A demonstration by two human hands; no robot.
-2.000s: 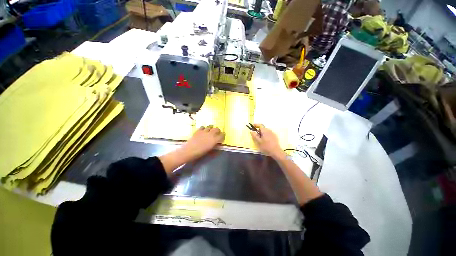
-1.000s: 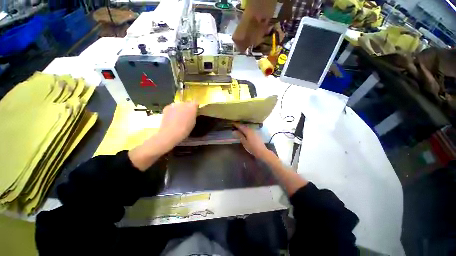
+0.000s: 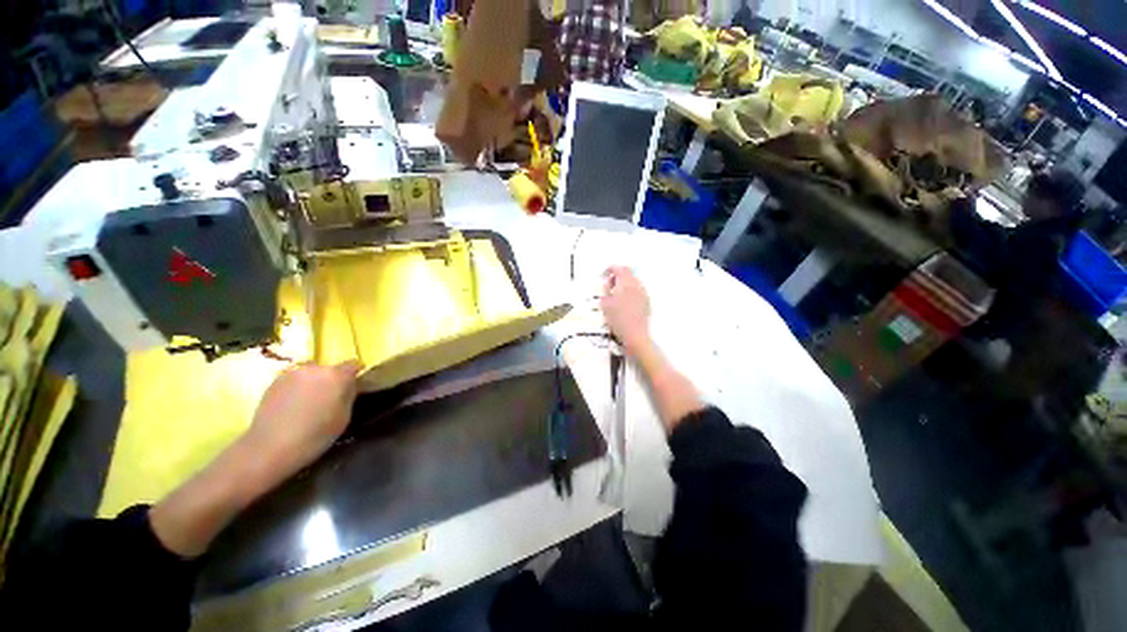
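Observation:
My left hand (image 3: 303, 401) grips the near edge of a yellow panel (image 3: 408, 309), which lies under the pattern sewing machine's head (image 3: 192, 278). The panel's front edge is lifted and folded up; what lies beneath it is mostly hidden. My right hand (image 3: 627, 306) is over the white table to the right of the panel, with its fingers bent together; whether it holds something small is unclear. Teal-and-dark thread snips (image 3: 560, 438) lie at the right of the dark bed, beside a black cord.
A stack of yellow panels (image 3: 25, 383) is cut off at the left edge. A grey control screen (image 3: 609, 158) stands at the rear, with a yellow-orange thread cone (image 3: 528, 191) beside it. Yellow scraps (image 3: 321, 580) lie along the front edge. A person (image 3: 1032, 247) is at far right.
The view has swung right. My right hand has left the panel's underside and moved right over the white table. The snips, in my right hand earlier, now lie apart from it. My left hand still holds the panel.

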